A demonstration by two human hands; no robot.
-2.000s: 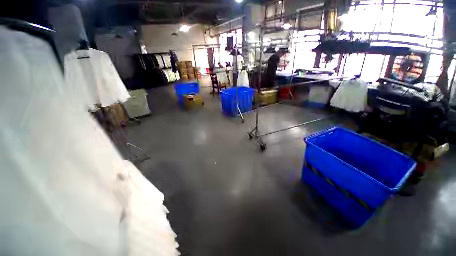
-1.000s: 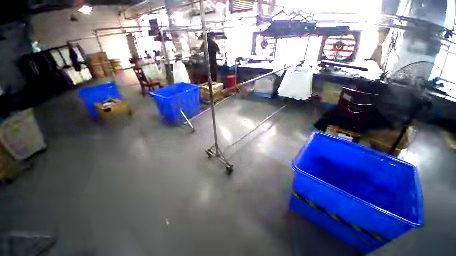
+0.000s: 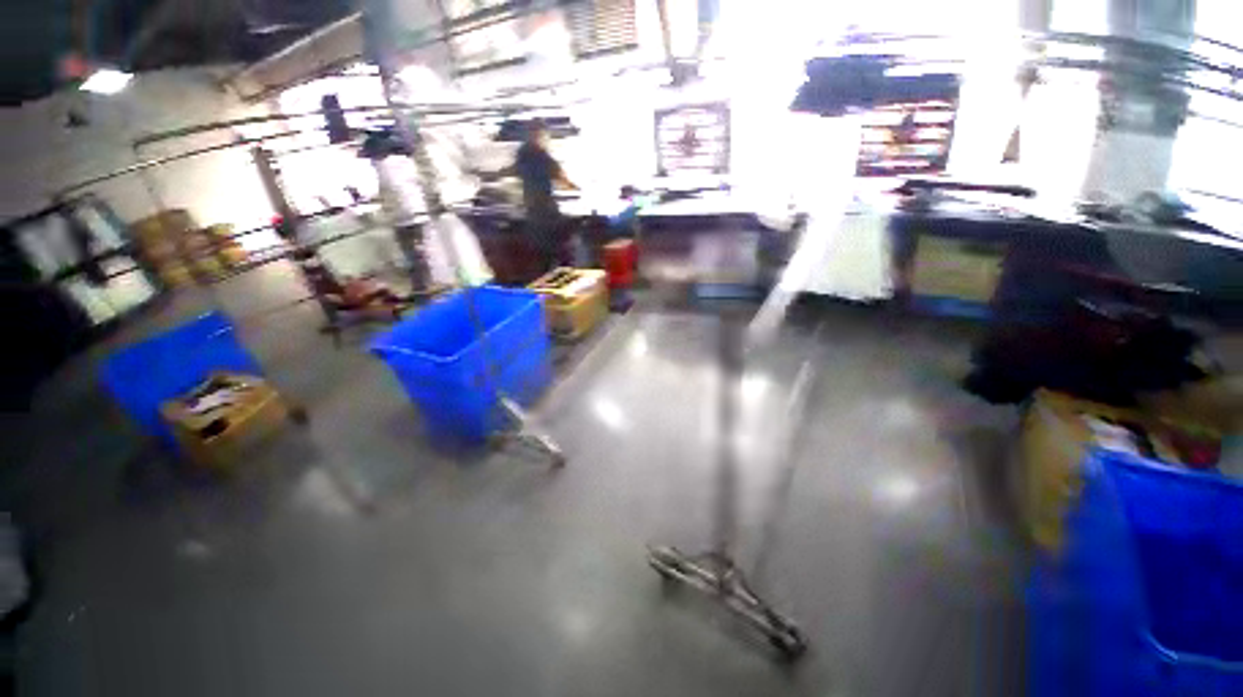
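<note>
Neither of my hands is in the picture. A metal garment rail stands nearest in front of me, its castored foot (image 3: 727, 596) low in the centre and its upright blurred. A large blue bin (image 3: 1091, 586) is cut off by the lower right edge. A second blue bin (image 3: 470, 357) stands left of centre, with another rail's thin leg in front of it.
A third blue bin (image 3: 171, 361) stands at left behind an open carton (image 3: 229, 419). Another carton (image 3: 573, 302) is beside the middle bin. A person in dark clothes (image 3: 540, 191) stands at the back. White garments (image 3: 848, 252) hang at back right; dark garments (image 3: 1091, 320) lie at right.
The white garments close at left have left the picture. The view has moved forward, so the rail's foot and middle bin look nearer. The large blue bin has shifted to the right edge.
</note>
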